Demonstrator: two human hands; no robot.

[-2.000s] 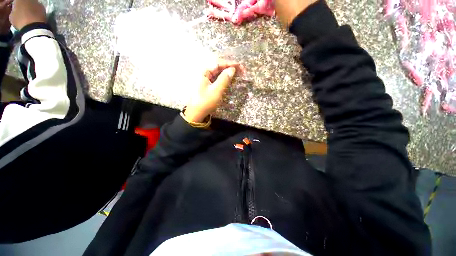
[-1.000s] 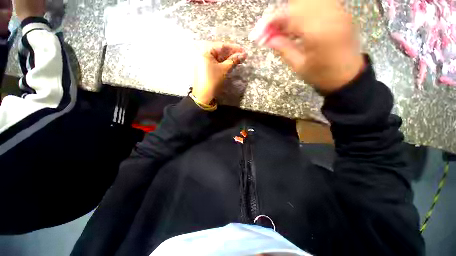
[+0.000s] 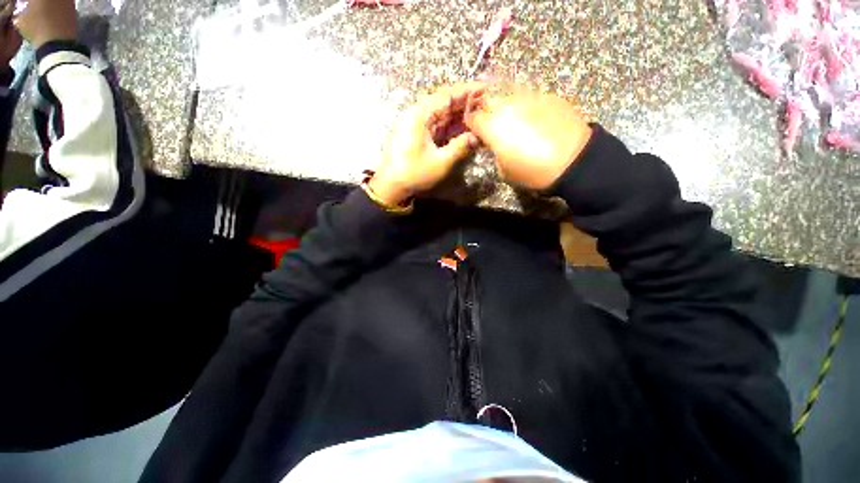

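A slim pink item [image 3: 493, 36] points up and away just beyond my fingertips, its paler end reaching down toward them. My left hand [image 3: 429, 141] and my right hand [image 3: 528, 134] meet over the near part of the table, fingers curled and fingertips touching or almost touching. My right hand appears to grip the item's near end, but the contact is hidden and blurred. Any clear film between the fingers cannot be made out.
A shiny pink heap with crinkled film [image 3: 816, 71] lies at the right on the speckled tabletop [image 3: 622, 66]. A bright white glossy patch [image 3: 283, 94] is left of my hands. Pink pieces [image 3: 377, 3] show at the top edge. Another person's black-and-white sleeve [image 3: 85, 123] is at the left.
My right hand reached to the pink pieces at the top, came back with a pink item, and now meets my left hand. My left hand has stayed nearly in place.
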